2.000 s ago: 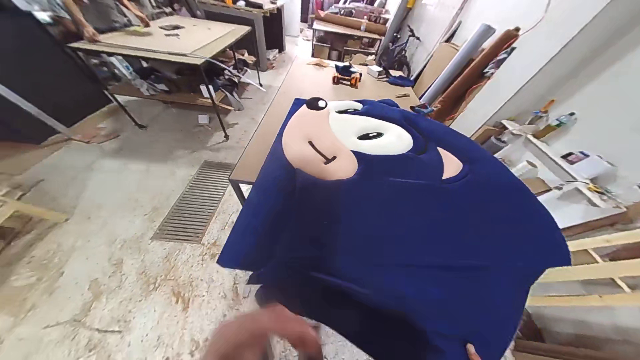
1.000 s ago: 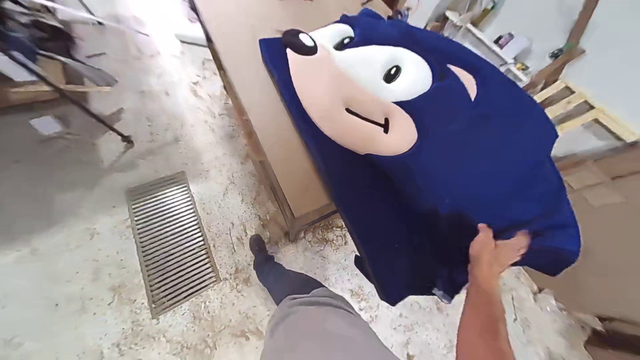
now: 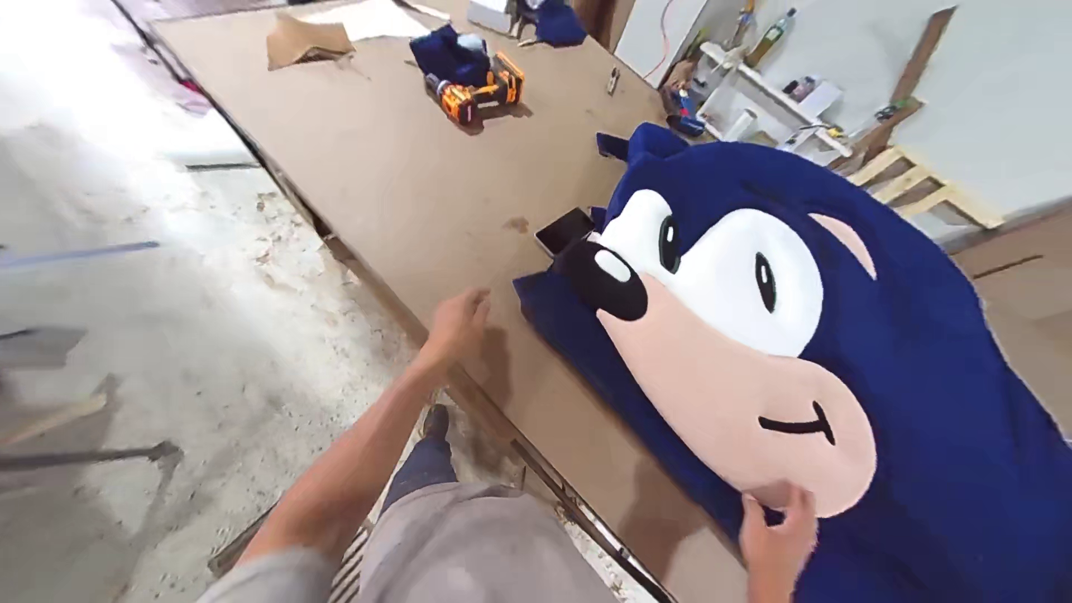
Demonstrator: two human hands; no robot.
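A large blue fabric cover with a padded cartoon face (image 3: 913, 360) lies over the right side of the table (image 3: 368, 201). Its black nose (image 3: 603, 280), white eyes and peach muzzle (image 3: 712, 385) face up. My right hand (image 3: 779, 528) is at the lower edge of the muzzle, thumb and fingertips pinching the fabric there. Over the table's left edge is my left hand (image 3: 461, 322), holding nothing, its fingers a little apart, left of the nose and not touching the cover. A dark flat object (image 3: 564, 232), perhaps a phone, lies beside the nose.
Farther up the table lie an orange and black cordless drill (image 3: 459, 102), dark blue cloth (image 3: 450, 54) and a brown scrap (image 3: 310, 40). A white shelf (image 3: 775, 96) with bottles and tools stands behind, near a wooden slatted frame (image 3: 930, 188). The concrete floor (image 3: 276, 335) runs along the left.
The blue cover now lies along the table with its face nearer me. My left hand has come into view over the table edge. My right hand has moved from the blue fabric to the muzzle's edge.
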